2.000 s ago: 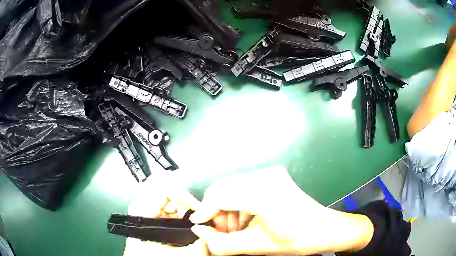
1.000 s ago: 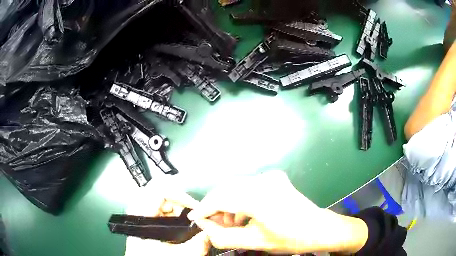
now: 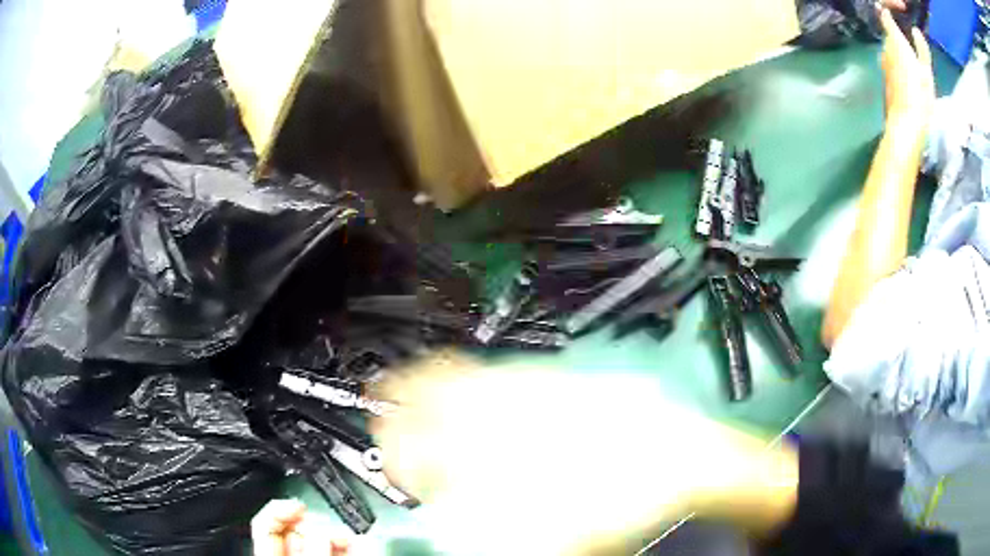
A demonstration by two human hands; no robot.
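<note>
My right hand (image 3: 478,445) is a bright, blurred shape reaching in from the lower right over the green table, in front of the pile of black plastic parts (image 3: 624,288). Its fingers are washed out, so what it holds cannot be told. My left hand (image 3: 291,530) shows only in part at the bottom edge, fingers curled; no part shows in it. Below the bag's mouth lie a ribbed bar (image 3: 326,389) and a part with a round boss (image 3: 372,459), close to my right hand. A large crinkled black bag (image 3: 163,434) stands at left.
A large cardboard box (image 3: 608,76) with open flaps is at the top. More black parts (image 3: 733,337) lie on the green table (image 3: 641,396) at right. Another person's bare arm (image 3: 877,217) and light blue sleeve (image 3: 912,326) are at the right edge.
The view has tilted up, bringing the box into sight. My hands have come apart; my right hand has moved up towards the pile. The black bar held between them is no longer visible.
</note>
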